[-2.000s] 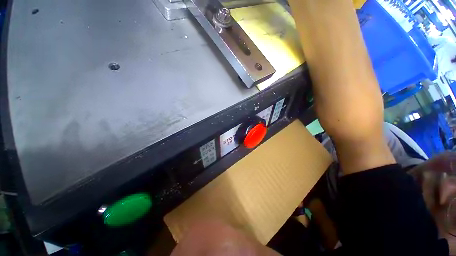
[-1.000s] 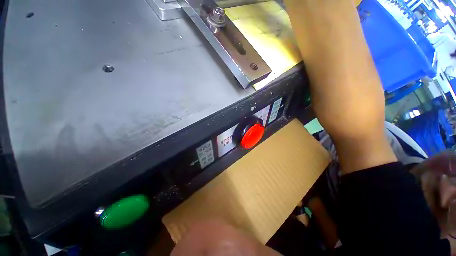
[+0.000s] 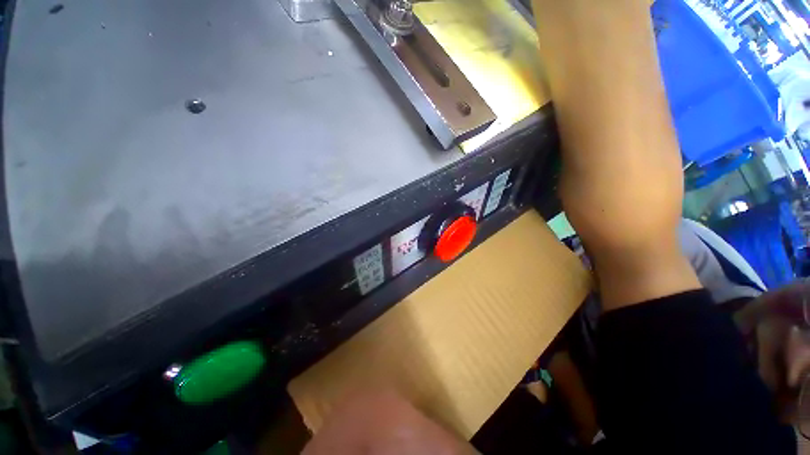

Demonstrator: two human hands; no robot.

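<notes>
The grey metal machine table (image 3: 178, 187) fills the upper left. A slotted steel bar (image 3: 426, 80) with a bolt lies on it, over a pale yellow sheet (image 3: 506, 75). A bare forearm (image 3: 617, 151), seemingly my right, runs from a black sleeve at lower right up past the top edge. Its hand is out of the picture. A rounded, blurred patch of bare skin (image 3: 382, 427) shows at the bottom centre, in front of the brown cardboard flap (image 3: 480, 311). It may be part of my left hand or arm; no fingers show.
The table's black front holds a green button (image 3: 220, 371) at left and a round red button (image 3: 455, 238) near the middle. A blue tray (image 3: 719, 98) stands at upper right. Another person's head (image 3: 782, 347) shows at the right edge.
The view has shifted slightly, so the bar and forearm sit a little further right. Nothing else has clearly changed.
</notes>
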